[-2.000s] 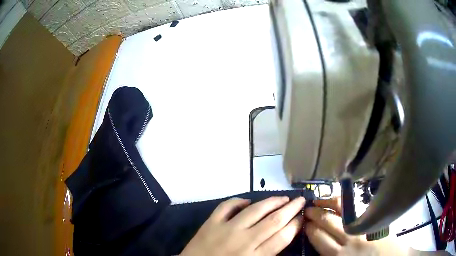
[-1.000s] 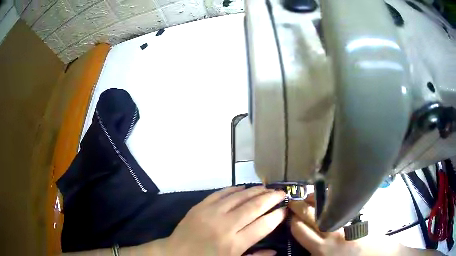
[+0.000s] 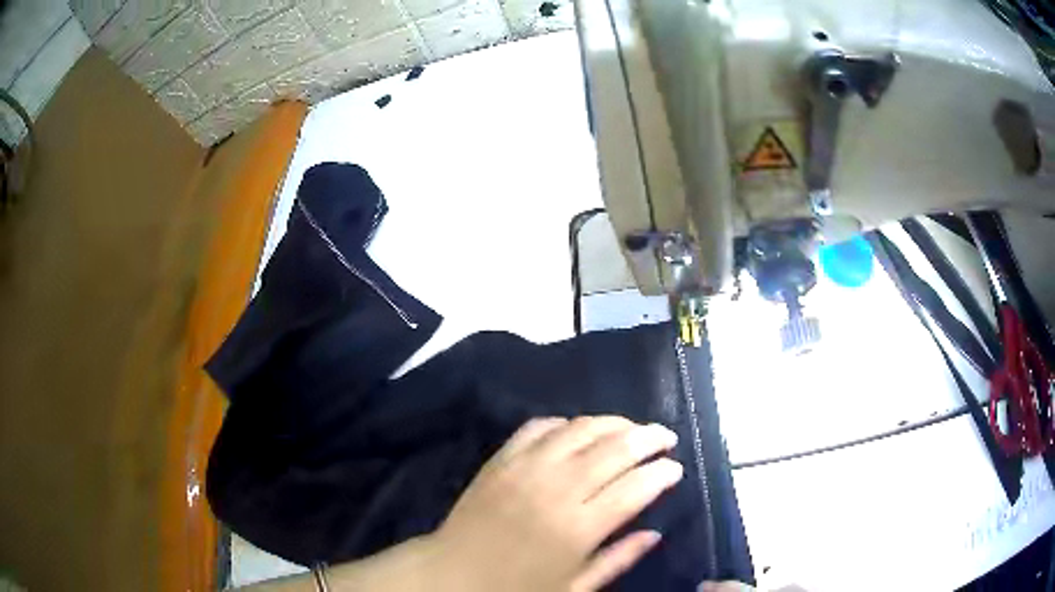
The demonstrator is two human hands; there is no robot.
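Note:
The black garment panel (image 3: pixel 463 393) lies from the left of the table to the machine, its far-left part folded over with a thin silvery line on it. A zipper tape (image 3: pixel 700 451) runs along its right edge, under the presser foot (image 3: pixel 691 322) of the sewing machine (image 3: pixel 648 139). My left hand (image 3: pixel 567 497) lies flat on the panel left of the zipper, fingers spread a little. Only fingertips of my right hand (image 3: pixel 746 587) show at the bottom edge, by the zipper's lower end; their hold is not visible.
Red-handled scissors (image 3: pixel 1018 387) and loose black zipper tapes (image 3: pixel 943 306) lie at the right. A blue disc (image 3: pixel 846 261) is by the machine head. Orange tape (image 3: pixel 237 254) and a cardboard sheet (image 3: pixel 93 312) border the left. Small black scraps (image 3: pixel 384 102) lie near the wall.
My right hand has moved from beside the presser foot down to the bottom edge. My left hand has moved lower, away from the foot. The zipper edge now shows, and the view of the machine has shifted.

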